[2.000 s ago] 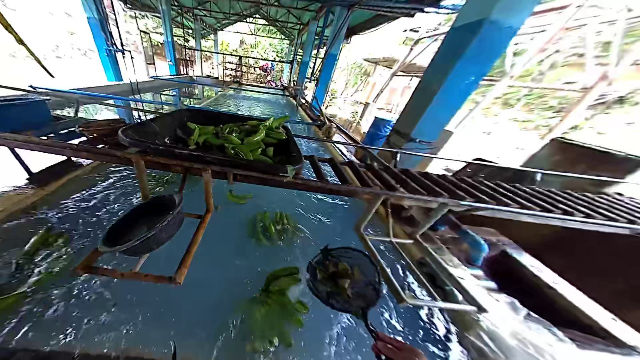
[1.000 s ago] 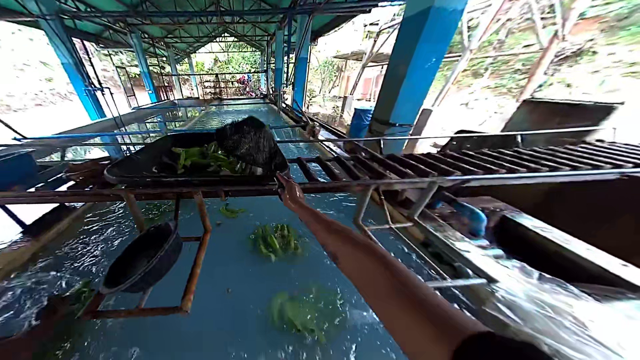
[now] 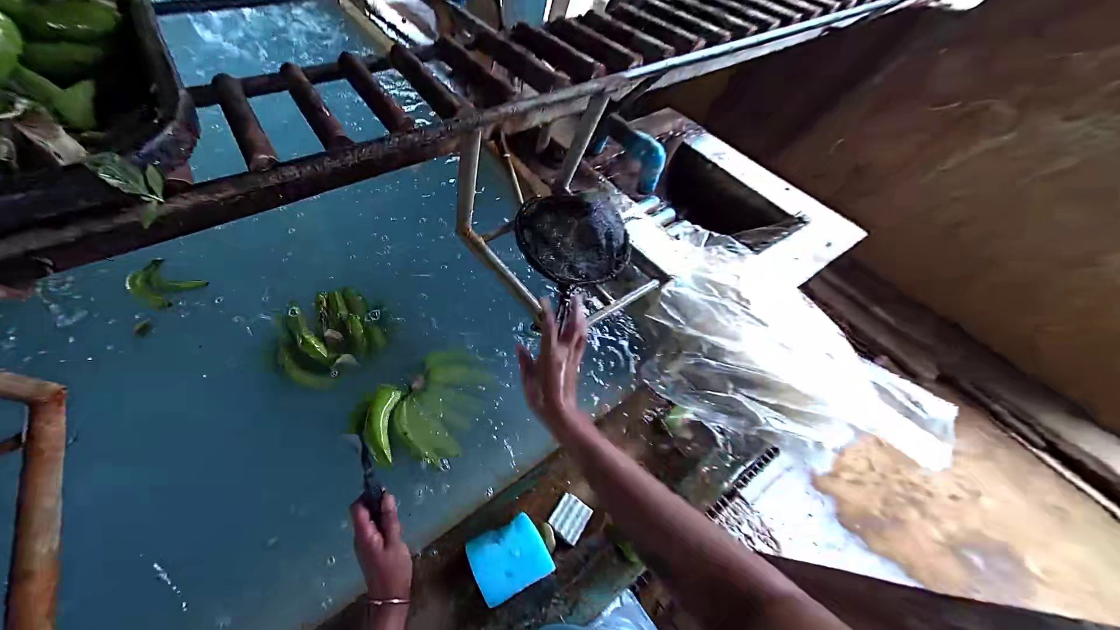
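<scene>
My left hand (image 3: 382,542) grips a knife (image 3: 369,468) by its dark handle, the blade end beside a cluster of green bananas (image 3: 420,411) partly under water. My right hand (image 3: 557,359) is raised over the tank's edge with fingers spread, its fingertips at the handle end of a round black mesh skimmer (image 3: 573,241). The skimmer rests on a metal frame below the roller rack; whether my fingers touch it cannot be told. Another banana cluster (image 3: 328,337) floats farther left, and a few loose green bananas (image 3: 157,284) lie beyond it.
A black tray (image 3: 166,96) of green bananas sits on the roller rack (image 3: 315,109) at upper left. A blue sponge (image 3: 510,560) and a small ribbed block (image 3: 570,518) lie on the tank's ledge. Clear plastic sheeting (image 3: 744,350) covers the right side. A rusty frame (image 3: 39,481) stands at left.
The view has swung down and right. My right hand has left the tray's edge for the skimmer, which now lies on the metal frame; earlier the skimmer was over the water, then on the tray.
</scene>
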